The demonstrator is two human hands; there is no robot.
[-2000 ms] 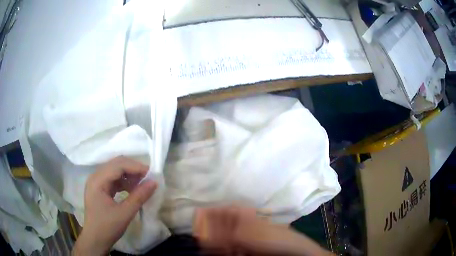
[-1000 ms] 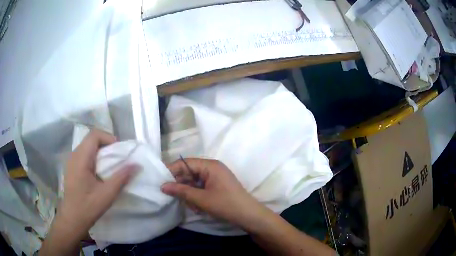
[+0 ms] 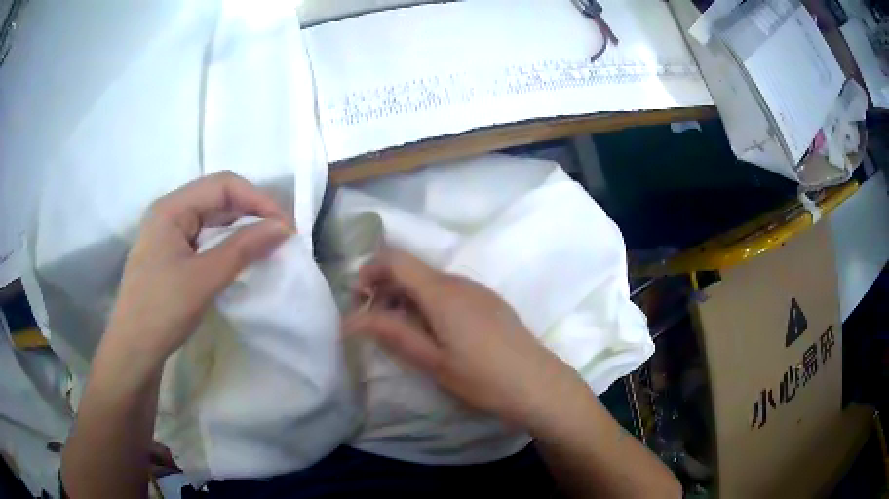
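The white fabric piece (image 3: pixel 283 361) lies over the table edge at left and hangs over my dark-clothed lap. My left hand (image 3: pixel 200 258) pinches an edge of it between thumb and fingers, left of the table's wooden edge. My right hand (image 3: pixel 439 331) is just right of it, in front of the cloth, fingers curled. A small light sliver shows between its thumb and fingers; it is blurred, and I cannot tell whether it is the pointed tool. The silver snips (image 3: pixel 590 8) with a reddish curved end lie on the table top, cut off by the upper picture edge.
The white table with a printed ruler (image 3: pixel 419 93) has a worn wooden front edge. A tray with papers (image 3: pixel 741 117) stands at the right. Below it are a yellow bar (image 3: pixel 770 229) and a brown carton (image 3: pixel 775 361) with black characters.
My left hand has moved up along the cloth and now pinches its edge higher. My right hand has moved slightly up and right; the thin tool seen in it one second ago no longer shows clearly.
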